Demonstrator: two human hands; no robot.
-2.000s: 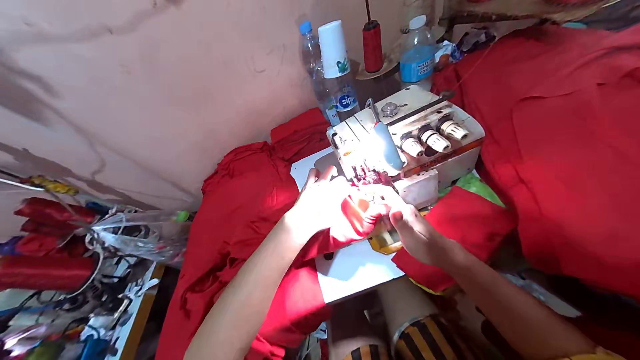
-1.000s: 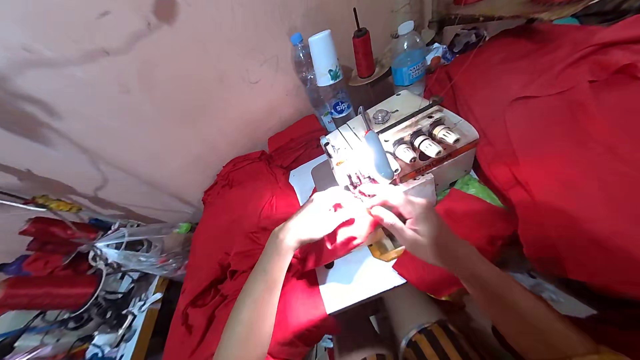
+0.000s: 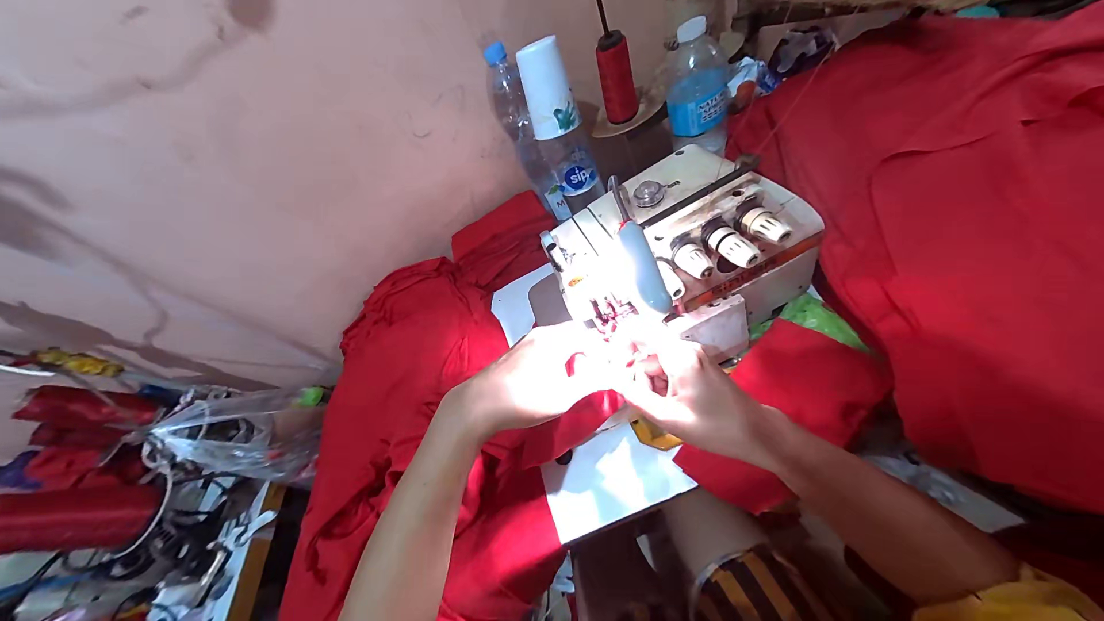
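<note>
An overlock sewing machine (image 3: 733, 233) with white tension dials stands on a white table board (image 3: 617, 483). Its needle area is washed out by a bright lamp (image 3: 642, 267) with a blue-grey casing. Just in front of the needles, my left hand (image 3: 535, 375) holds red fabric (image 3: 573, 427) that hangs down and to the left. My right hand (image 3: 690, 392) is close beside it, fingers bent and pinched together at the fabric's edge. Glare hides the fingertips and exactly what lies between them. A cone of red thread (image 3: 616, 78) stands behind the machine.
Red cloth is heaped at left (image 3: 405, 362) and right (image 3: 1000, 259). Plastic bottles (image 3: 573, 164) (image 3: 699, 90) stand behind the machine near the wall. A red cloth piece (image 3: 802, 379) lies right of my hands. Lower left are a clear plastic bag (image 3: 241, 431), a large red thread spool (image 3: 78, 517) and clutter.
My right hand's fingers have drawn in beside my left hand, in front of the needles. Both hands stay at the fabric near the machine.
</note>
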